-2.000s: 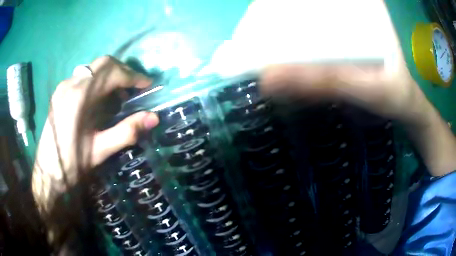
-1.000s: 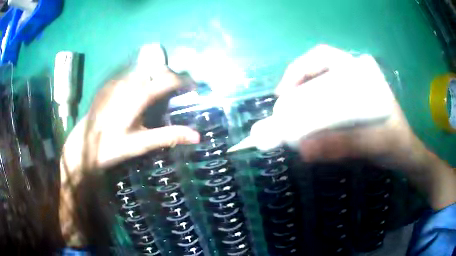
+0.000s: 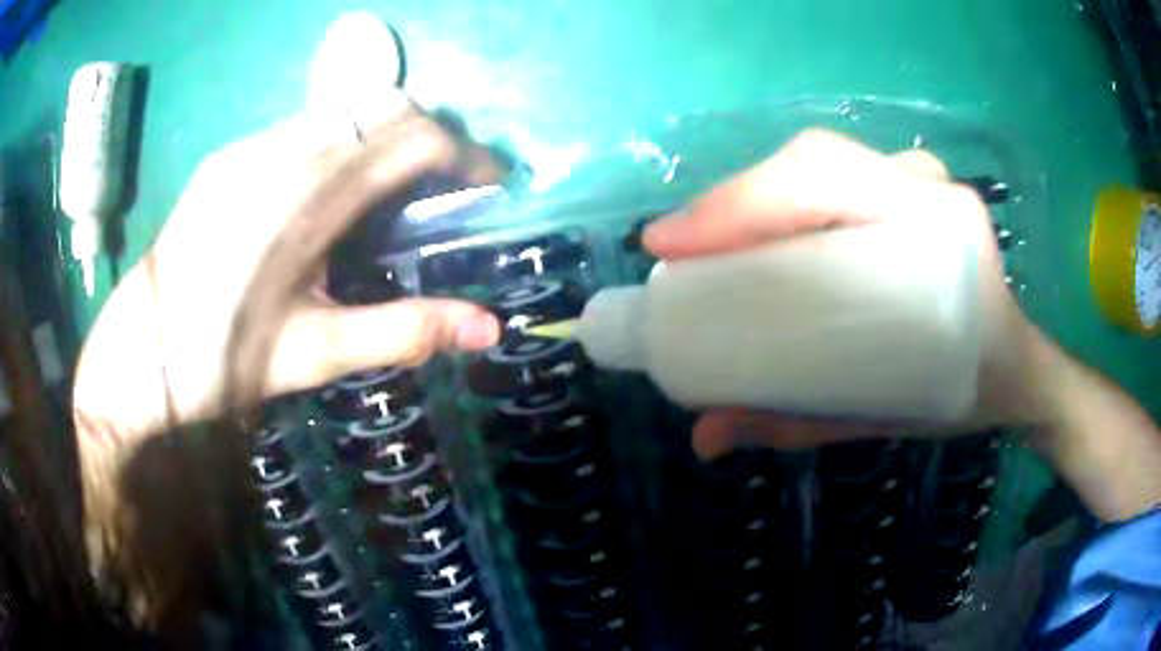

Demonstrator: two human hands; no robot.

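Observation:
My right hand (image 3: 828, 204) is closed around a large milky white squeeze bottle (image 3: 815, 324), held on its side. Its thin pale-yellow nozzle (image 3: 555, 329) points left, its tip at a black round part (image 3: 522, 295) near the top of a column. The clear tray (image 3: 815, 117) holds several columns of these glossy black parts with bright centre pins. My left hand (image 3: 242, 280) lies over the tray's upper left; its thumb tip is beside the nozzle tip, and its fingers are curled at the tray's far edge. Whether it grips the tray is hidden.
A small white bottle (image 3: 97, 146) lies at the upper left. A white oval object (image 3: 357, 64) lies beyond my left hand. A yellow tape roll (image 3: 1120, 261) is at the right edge. The green bench top (image 3: 573, 64) extends beyond the tray.
The large bottle has come down and turned, so its side and nozzle now show clearly over the tray. The nozzle tip has moved up and left, closer to my left thumb.

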